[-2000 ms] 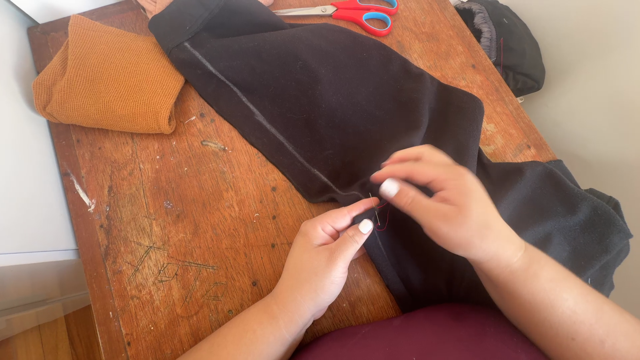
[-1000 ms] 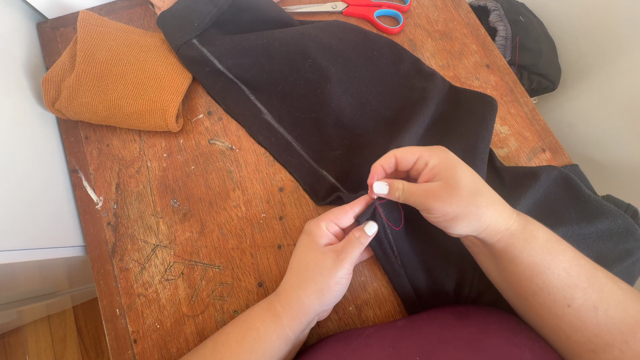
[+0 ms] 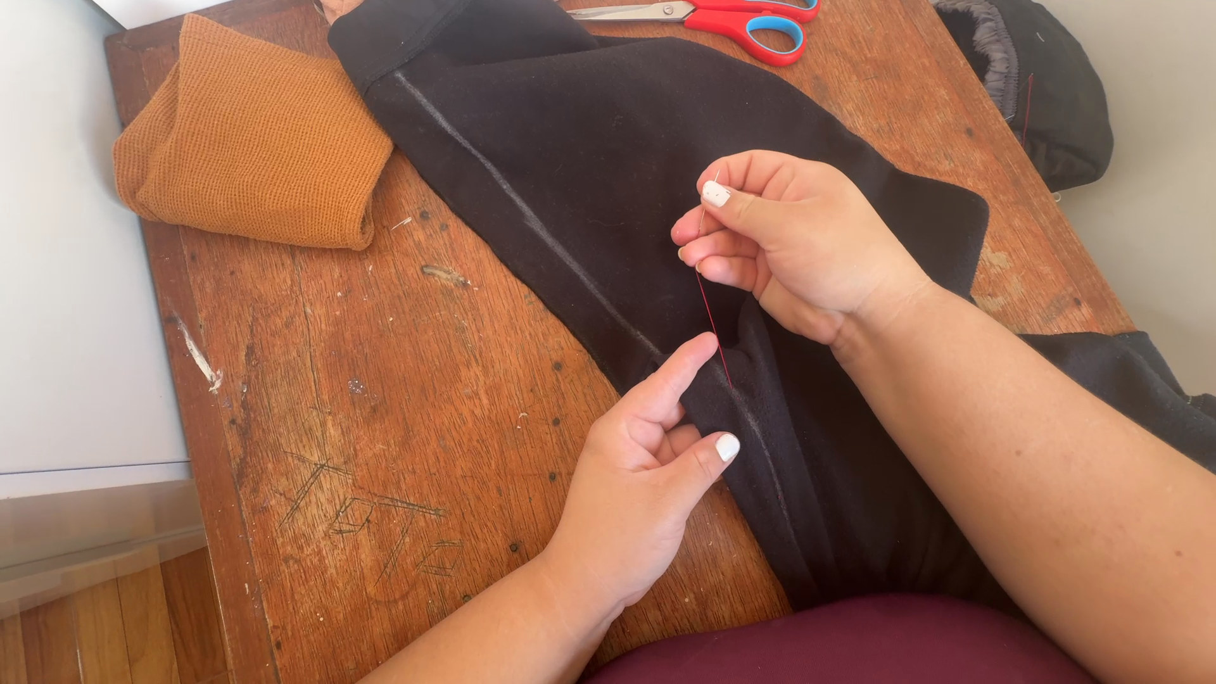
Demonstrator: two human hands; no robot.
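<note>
Black fabric (image 3: 608,161), perhaps a garment leg, lies across the wooden table with a pale line running along its side. My right hand (image 3: 788,237) is raised over it, thumb and forefinger pinched on a thin sewing needle (image 3: 716,177). A red thread (image 3: 714,328) runs taut from this hand down to the fabric by the pale line. My left hand (image 3: 655,456) grips the fabric's edge between its fingers, the forefinger extended beside the thread and the thumb lower down. The fingers under the fabric are partly hidden.
Red-handled scissors (image 3: 736,21) with blue inner rings lie at the table's far edge. Folded orange-brown knit cloth (image 3: 256,142) sits at the far left of the scratched wooden table (image 3: 380,427). A dark fabric item with a grey lining (image 3: 1045,90) is beyond the right edge.
My right hand has risen away from my left hand and the fabric. The red thread, looped loosely one second ago, is now drawn straight. My left hand stays at the fabric's edge.
</note>
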